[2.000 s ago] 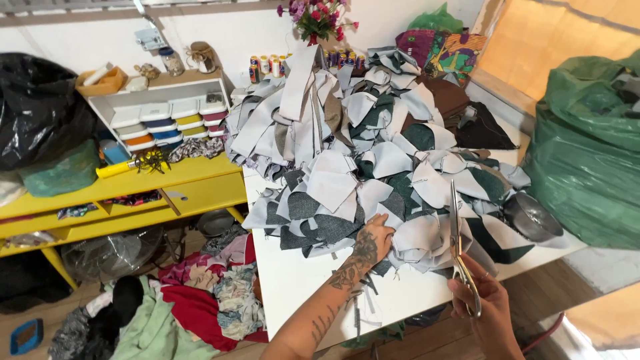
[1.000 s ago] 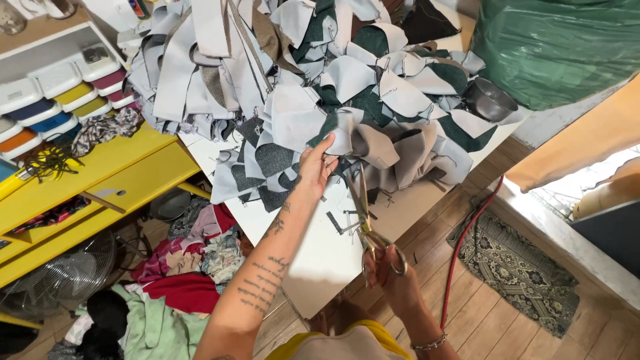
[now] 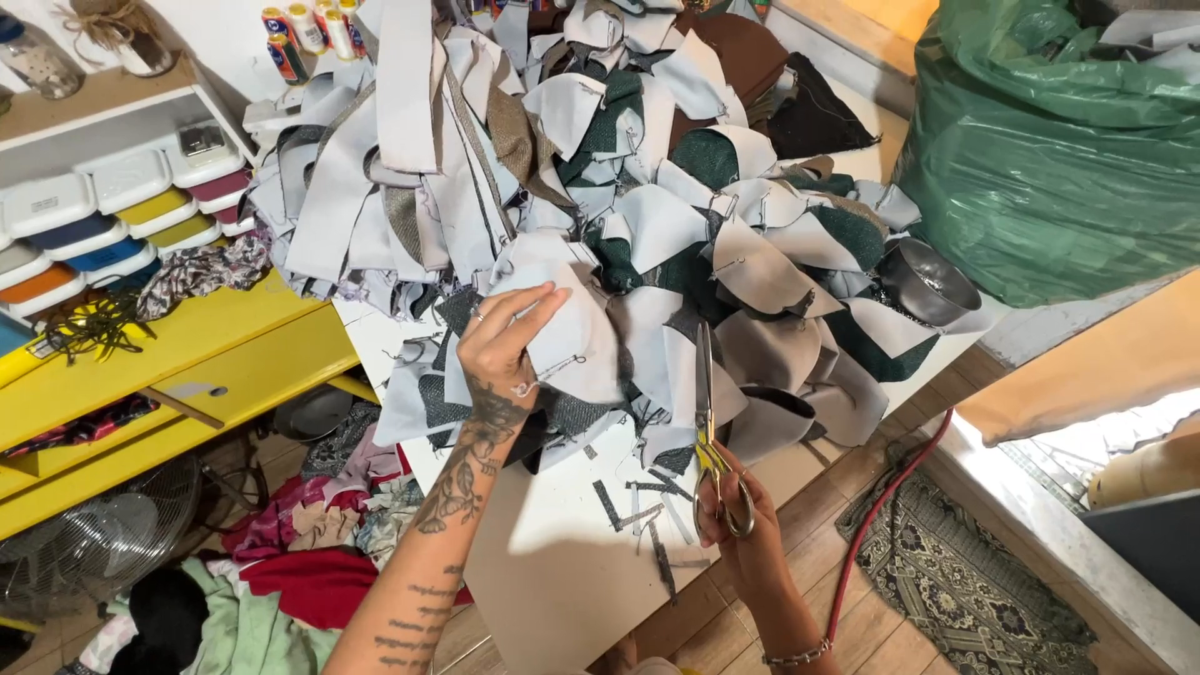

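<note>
A heap of grey, white and dark green fabric pieces (image 3: pixel 661 225) covers much of a white table (image 3: pixel 534 562). My left hand (image 3: pixel 502 347) touches a pale fabric piece (image 3: pixel 572 328) at the heap's near left side; whether its fingers pinch the cloth cannot be told. Metal fabric scissors (image 3: pixel 705 403) are in my right hand (image 3: pixel 741 520), fingers through the handles, blades together and pointing away from me over the near edge of the heap. Between my hands, narrow dark fabric offcuts (image 3: pixel 661 553) lie on the tabletop.
A dark metal bowl (image 3: pixel 930 281) stands at the heap's right, near a large green plastic bag (image 3: pixel 1050 150). Thread spools (image 3: pixel 286 56) are behind. To the left are a yellow desk (image 3: pixel 253 356) with lidded containers (image 3: pixel 122 225) and clothes (image 3: pixel 309 581) on the floor. A red cable (image 3: pixel 877 516) runs at right.
My left hand has moved left from beside the scissor blades onto a pale fabric piece. The scissors remain in my right hand; their blades stood slightly apart one second ago.
</note>
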